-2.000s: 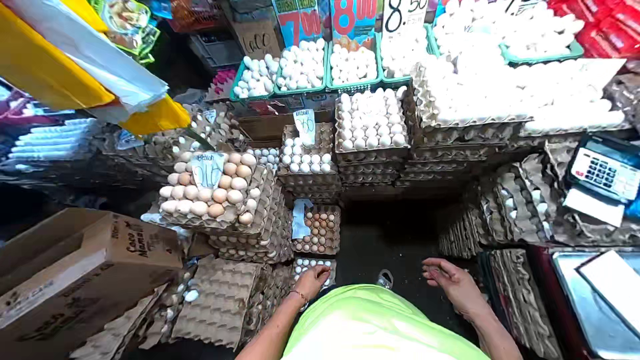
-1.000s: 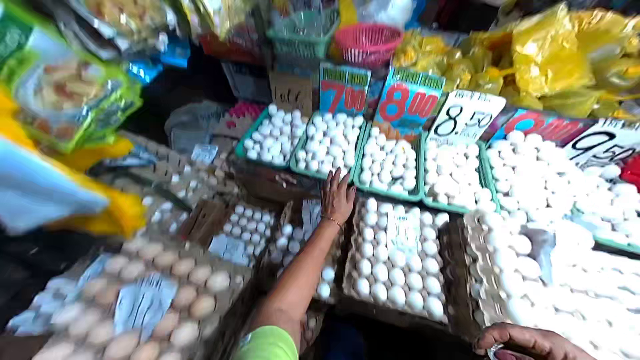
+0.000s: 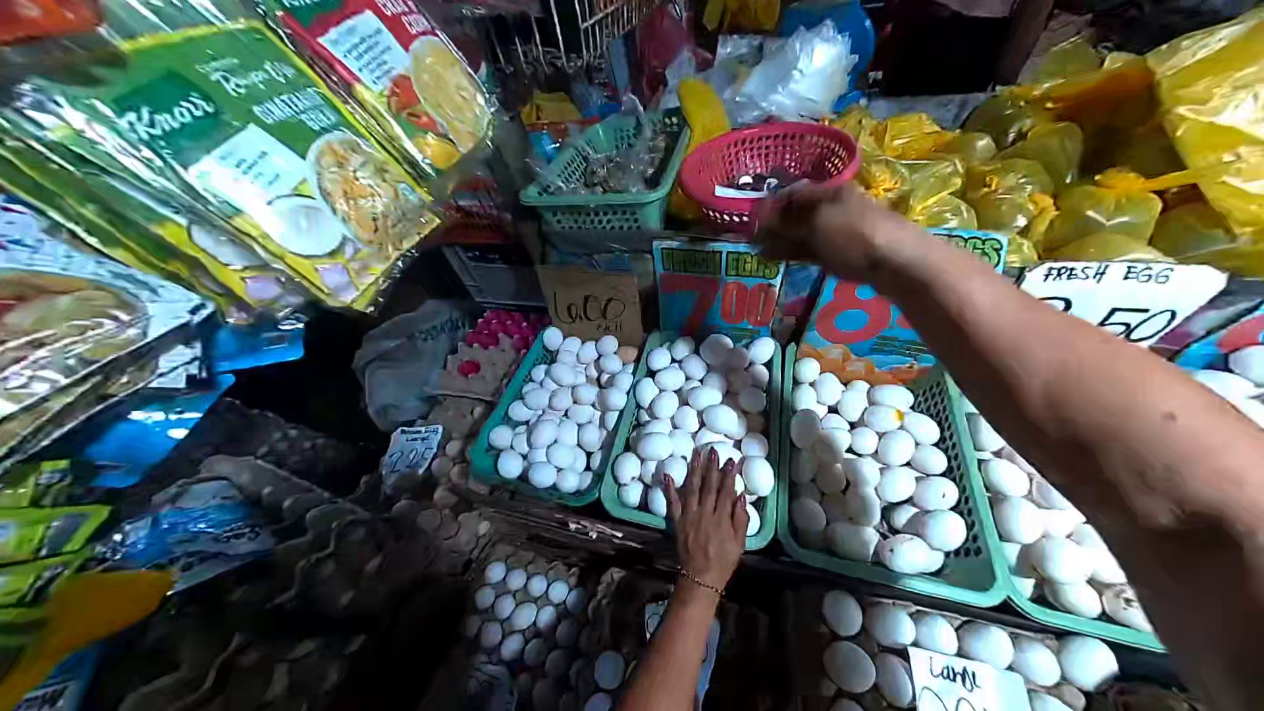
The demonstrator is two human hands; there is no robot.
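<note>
My left hand lies palm down, fingers spread, on the front of a green plastic basket of white eggs, below the price sign. Stretched far forward, my right hand is at the front rim of a pink plastic basket; its fingers are blurred and dark, so a grip cannot be made out. Some small round items and a white strip show inside that basket. My right forearm passes over another green basket of white eggs.
Green egg baskets stand side by side, with egg trays below them. Seasoning packets hang at the upper left. A green basket holds clear plastic, and yellow plastic bags lie at the back right. Price signs stand behind the eggs.
My right hand has moved from the lower right up to the pink basket. My left hand has come to rest on the eggs. The view has moved forward to the back baskets.
</note>
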